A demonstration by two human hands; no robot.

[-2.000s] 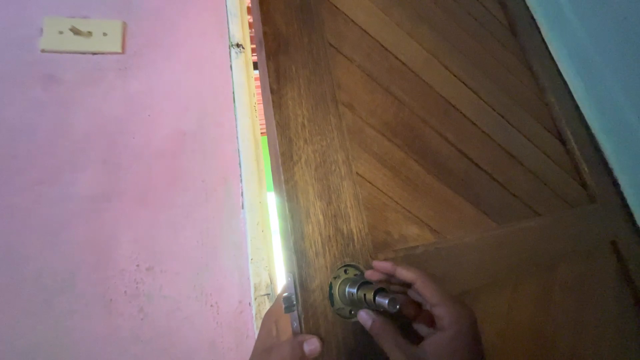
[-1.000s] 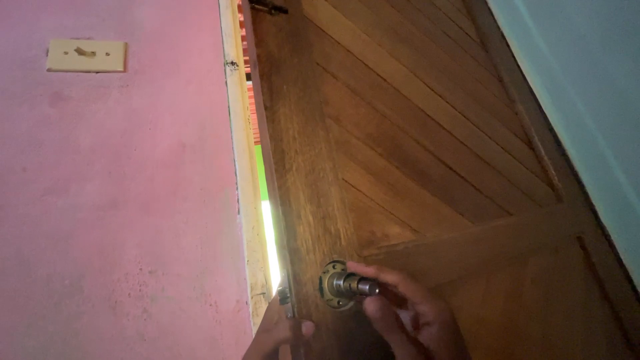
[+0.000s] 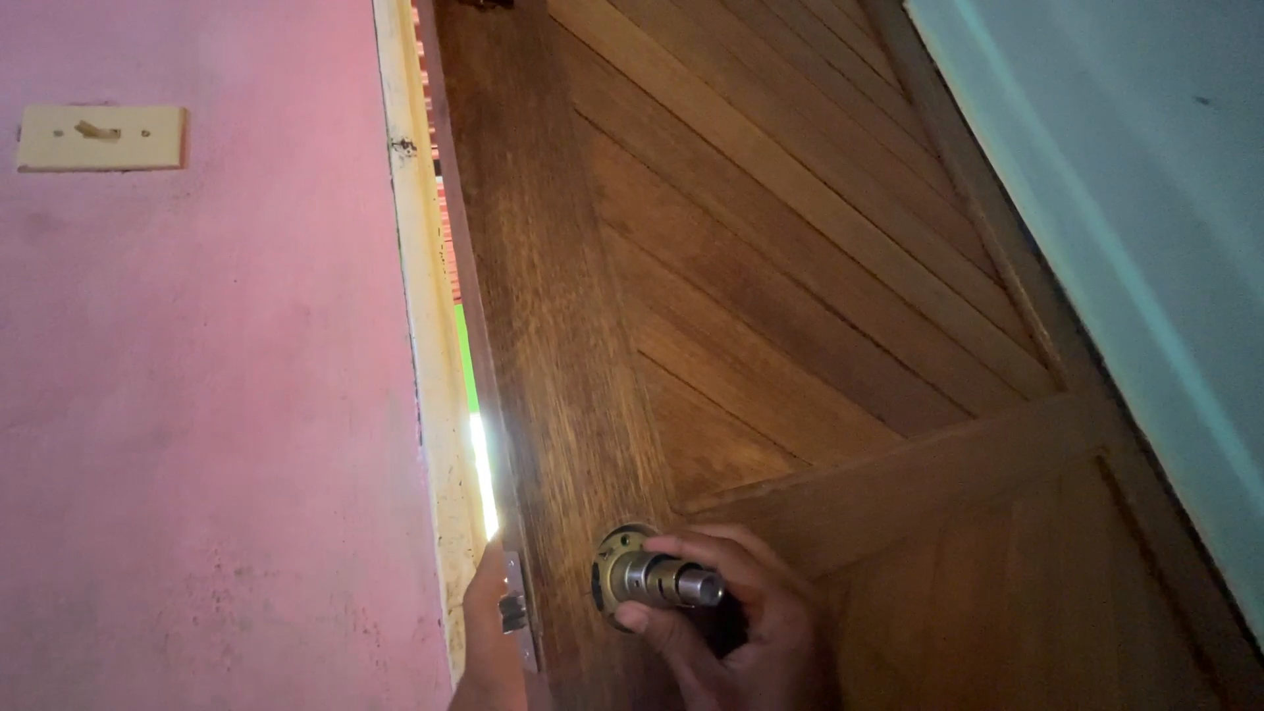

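A wooden door point(image 3: 553, 375) stands slightly ajar. A metal doorknob spindle assembly point(image 3: 671, 581) sticks out from its round mounting plate point(image 3: 610, 553) low on the door. The thumb and index finger of my right hand point(image 3: 750, 602) pinch the round base of this assembly from either side. My left hand point(image 3: 491, 632) is at the door's edge, beside the metal latch plate point(image 3: 515, 612); its fingers are largely hidden behind the door, so its grip does not show.
On the left is a pink wall point(image 3: 217, 395) with a cream light switch point(image 3: 103, 138). A worn, cream door frame point(image 3: 420, 296) borders the bright gap at the door's edge. A pale blue surface point(image 3: 1136, 197) lies at the right.
My left thumb, seen on the door's face earlier, no longer shows there. My right fingers have moved from around the spindle to the base of the assembly.
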